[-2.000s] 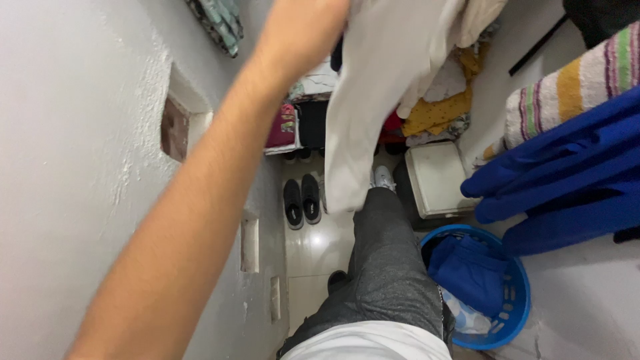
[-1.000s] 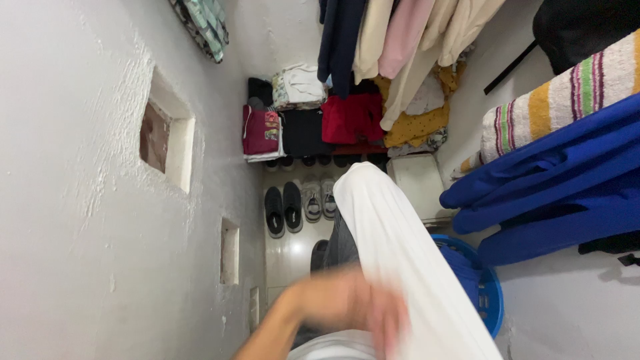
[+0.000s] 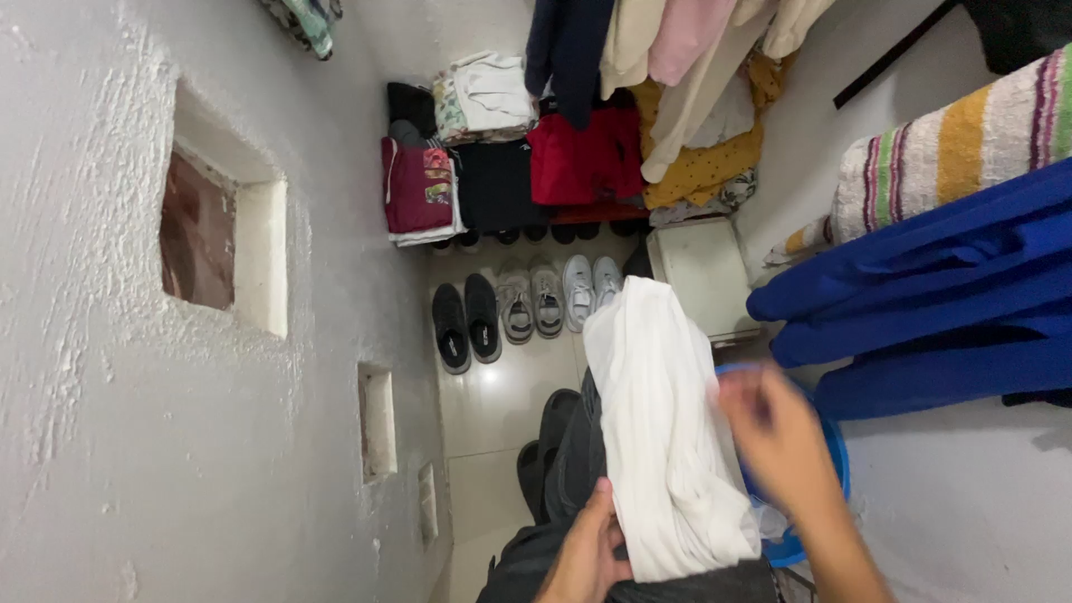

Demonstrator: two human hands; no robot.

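Note:
A white cloth garment (image 3: 666,435), gathered into a long folded bundle, lies over my dark grey trousers (image 3: 578,452). My left hand (image 3: 593,540) grips its lower left edge, the thumb on top and the fingers partly hidden beneath. Beside the upper right edge is my right hand (image 3: 766,419), blurred, its fingers bent; whether they touch the cloth is not clear. Behind the right hand stands a blue plastic laundry basket (image 3: 837,452), partly hidden, with some cloth in it.
Folded clothes, among them a red garment (image 3: 586,159), sit on a low shelf ahead. Pairs of shoes (image 3: 481,318) stand on the tiled floor beside a white box (image 3: 703,272). Blue garments (image 3: 946,285) and a striped towel (image 3: 955,142) hang at right; a rough wall (image 3: 92,377) rises at left.
The white garment, hanging long two seconds ago and stretched toward the lower right one second ago, is now a shorter bundle over my legs. Both hands now show at its sides.

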